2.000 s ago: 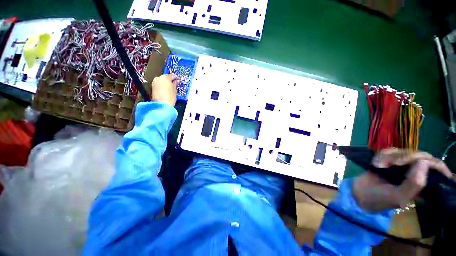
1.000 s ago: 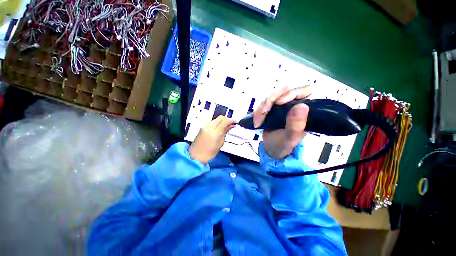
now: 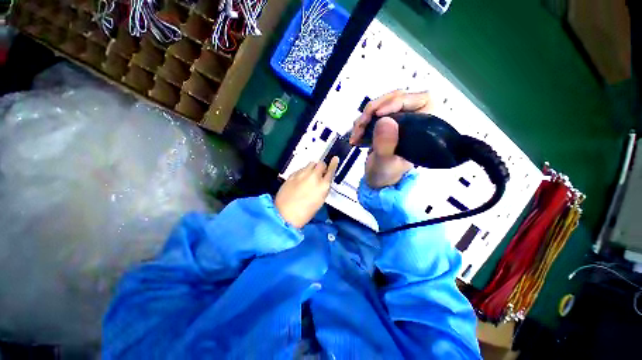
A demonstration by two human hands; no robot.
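A white panel (image 3: 415, 91) with many slots and cutouts lies on the green bench in front of me. My right hand (image 3: 386, 137) holds a black electric screwdriver (image 3: 428, 140) above the panel, its front end pointing left. Its thick black cord loops down to the right. My left hand (image 3: 306, 193) is at the panel's near left edge, thumb and finger close together below the screwdriver's front end. I cannot tell whether anything is between the fingertips. The screwdriver's tip is hard to make out against the panel.
Blue bin (image 3: 283, 53) of silvery screws beyond the panel's left side; green-topped item (image 3: 278, 107) near it. Divided cardboard tray (image 3: 227, 102) with wires at upper left. Clear plastic heap (image 3: 91, 211) at left. Red harness (image 3: 517, 242) and yellow harness (image 3: 545, 256) at right. Tape roll (image 3: 566, 304) far right.
My left hand has left the blue bin and come to the panel. My right hand has brought the screwdriver from the right side over the panel. The view has turned and shifted.
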